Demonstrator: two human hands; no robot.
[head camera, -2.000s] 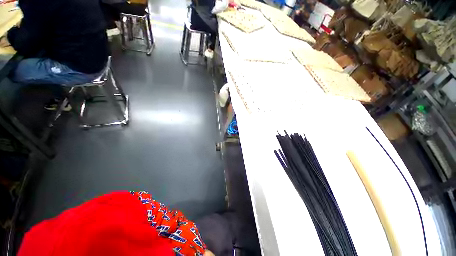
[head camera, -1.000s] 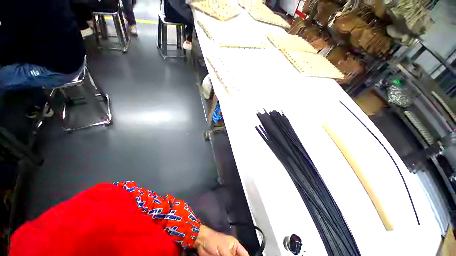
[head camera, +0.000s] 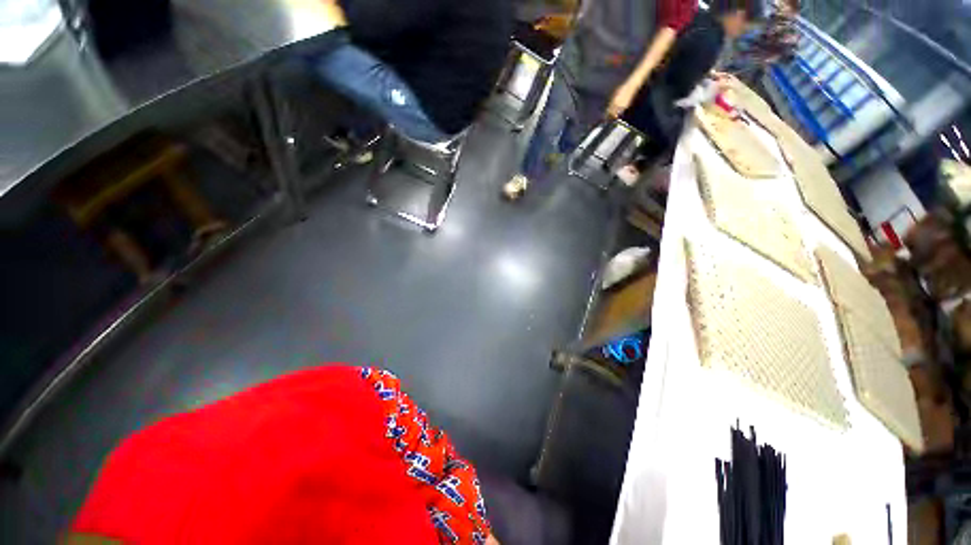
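Observation:
The strap bundle, many thin black straps, lies on the white table at the lower right; only its far ends show, the rest is cut off by the bottom edge. A small tan tip and the end of a single black strap show to its right. My left arm in a red sleeve with a patterned cuff reaches to the bottom edge. At most a sliver of skin shows below the cuff; the hand itself is out of the picture. My right hand is not in view.
Several studded tan boards lie along the table beyond the straps. People sit or stand by metal stools on the far side of the grey floor. Another table is at the upper left. Brown pieces hang at the right.
The view has swung left and up, so the straps now sit lower and mostly out of frame. The left hand and the small round pot, seen a second ago, are out of view.

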